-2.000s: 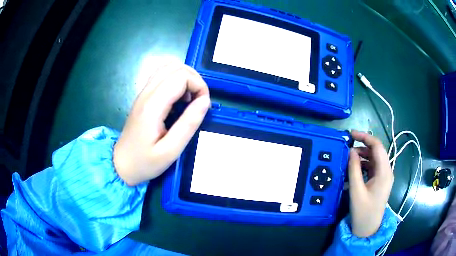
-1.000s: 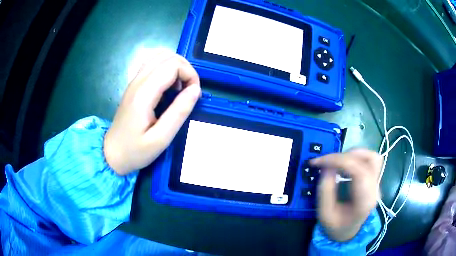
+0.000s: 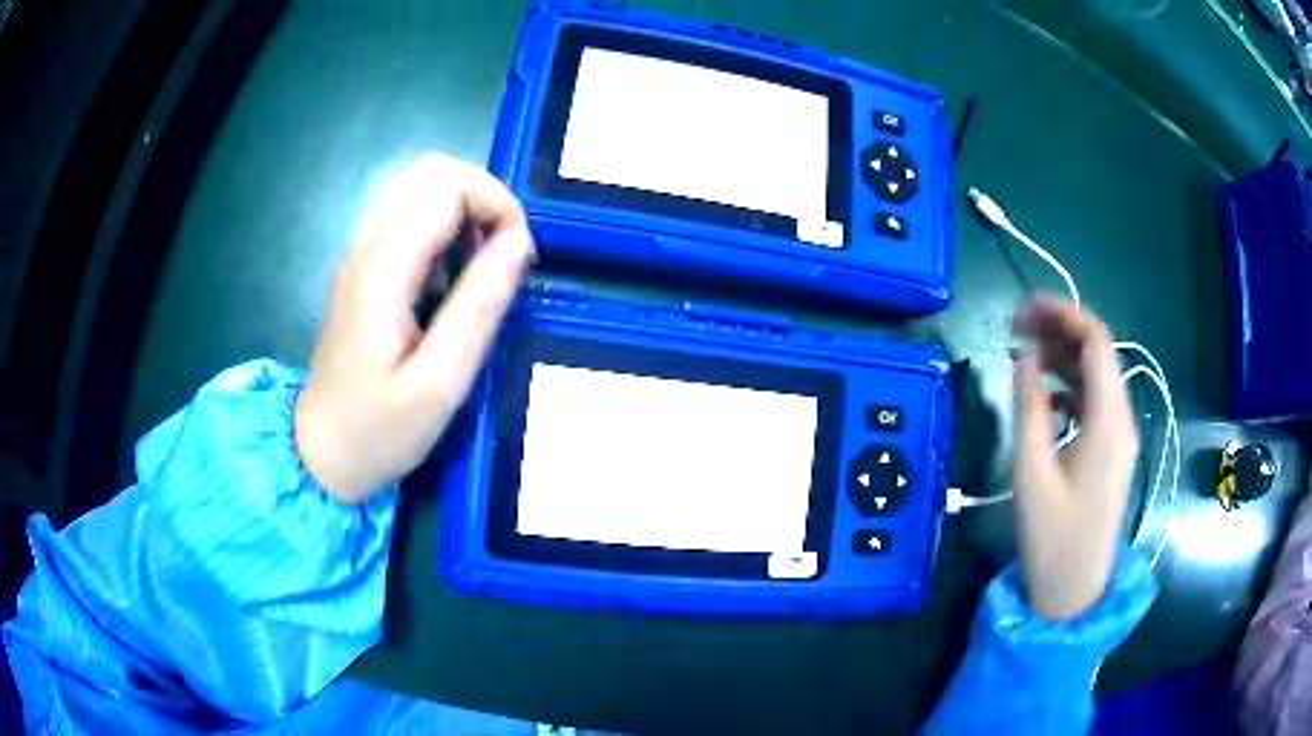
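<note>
The near blue handheld tester lies flat with its screen lit white. The far blue tester lies behind it, also lit white. My left hand is curled at the near tester's upper left corner; whether its fingers grip the case is hidden. A white plug sits at the near tester's right side, its cable passing behind my right hand. My right hand is blurred, fingers apart, right of this tester and clear of it. A second white cable plug lies loose right of the far tester.
White cable lies in loops at the right. A small yellow-and-black item is beyond it. A blue case stands at the right edge. A pinkish sleeve shows at the lower right. A thin black rod projects beside the far tester.
My right hand has moved off the near tester's keypad to the right. The plug at that tester's side now shows plainly. The whole view has shifted a little; my left hand keeps its place.
</note>
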